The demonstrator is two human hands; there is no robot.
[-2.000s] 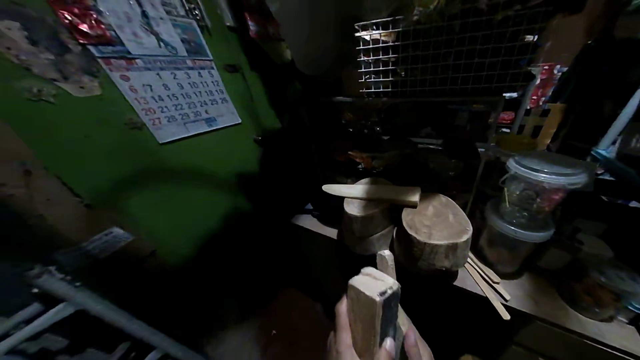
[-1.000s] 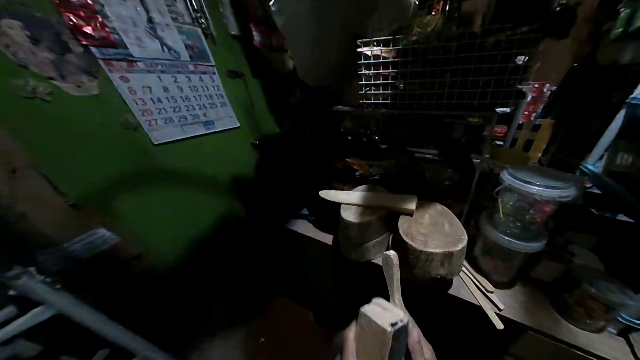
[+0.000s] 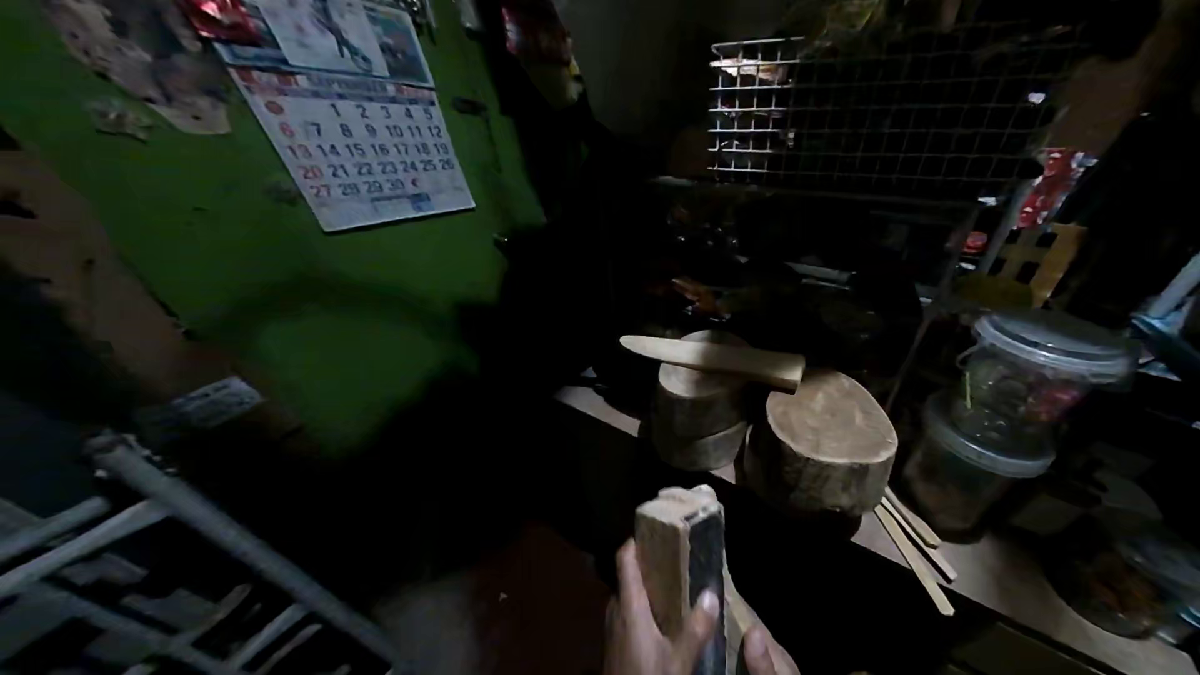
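At the bottom centre, my left hand (image 3: 652, 623) grips a wooden block (image 3: 664, 562) that has a dark strip along one side. My right hand (image 3: 769, 654) shows only as fingertips at the lower edge, against a thin pale wooden piece (image 3: 741, 609) partly hidden behind the block. Beyond the hands, a knife-shaped wooden piece (image 3: 717, 358) lies across the top of a short stack of log slices (image 3: 698, 412). Its thick end reaches the edge of a wider log round (image 3: 830, 422) to the right.
Several thin wooden sticks (image 3: 914, 553) lie on the bench (image 3: 1012, 586) beside stacked lidded plastic tubs (image 3: 1008, 403). A wire grid (image 3: 862, 122) stands behind. A calendar (image 3: 375, 155) hangs on the green wall (image 3: 347, 366). Metal bars (image 3: 234, 544) occupy the lower left.
The thin wooden piece stood up above the block a second ago; now the block mostly covers it. The knife-shaped piece still lies on the log slices.
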